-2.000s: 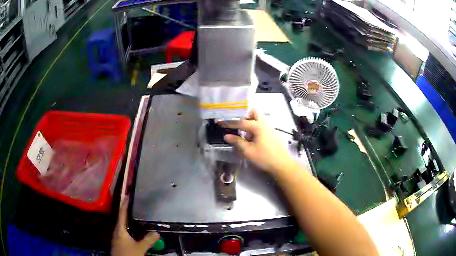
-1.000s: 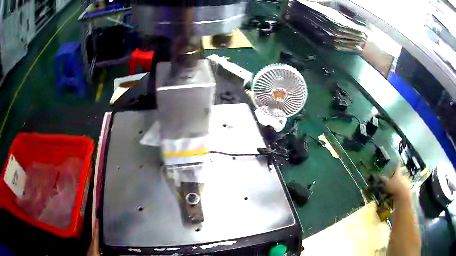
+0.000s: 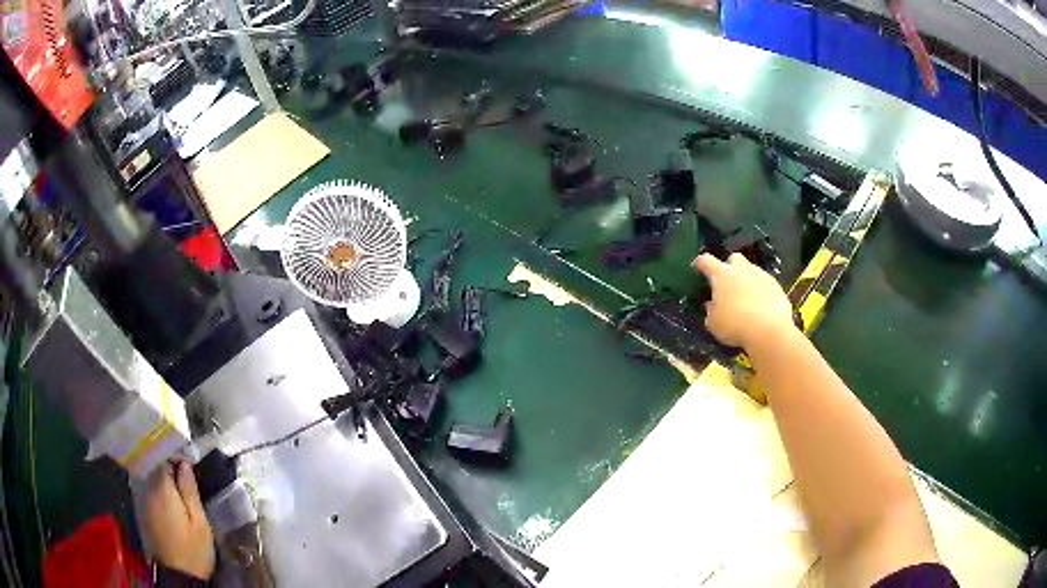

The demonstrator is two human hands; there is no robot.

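Note:
My right hand (image 3: pixel 746 301) is over the green belt beside the yellow-black bar (image 3: pixel 829 255), its fingers at dark adapters; whether it grips one is unclear. My left hand (image 3: pixel 178 523) is at the lower left, fingertips under the silver welding horn (image 3: pixel 109 379) at the fixture. A black adapter (image 3: pixel 215 471) shows partly beside these fingertips, its thin cable running right across the silver base plate (image 3: pixel 344 505). Whether my left hand grips it is hidden. More black adapters (image 3: pixel 666 201) lie scattered on the belt.
A white desk fan (image 3: pixel 344 253) stands right of the plate. Loose adapters and cables (image 3: pixel 419 373) lie beside it; a single adapter (image 3: pixel 482 440) lies nearer. A tan cardboard sheet (image 3: pixel 677 488) is in front. A pale round roll (image 3: pixel 948 198) sits far right. The red basket (image 3: pixel 92 557) is lower left.
The view has swung right towards the belt. My right hand has left the fixture and is among the adapters by the yellow-black bar. My left hand has moved from the front edge to the fixture.

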